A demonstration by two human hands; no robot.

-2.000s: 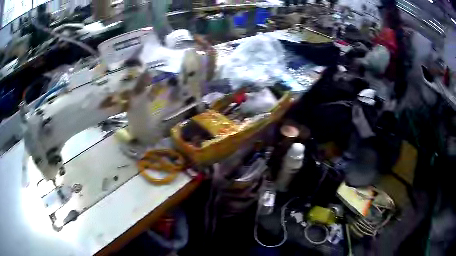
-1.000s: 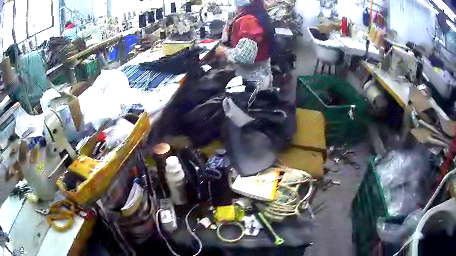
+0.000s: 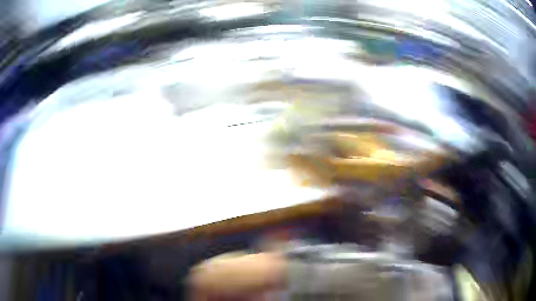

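The frame is strongly blurred. The white sewing table (image 3: 129, 176) fills the left and middle, its surface washed out by glare. A pale blurred shape over its far part may be the sewing machine (image 3: 200, 94). A skin-toned blur at the bottom, below the table's near edge, looks like my right hand (image 3: 238, 275), with a grey sleeve to its right. Its fingers cannot be made out, nor whether it holds anything. My left hand is not in view.
The yellow taped tray (image 3: 376, 161) shows blurred at the table's right end. An orange-yellow smear at its left may be the scissors' handles (image 3: 308, 169). The table's brown near edge (image 3: 253, 220) runs across the middle. Dark blurred things lie at the right.
The view has swung back left from the aisle and crates to the white table. The tray now stands right of centre. A blurred hand and grey sleeve have come in at the bottom.
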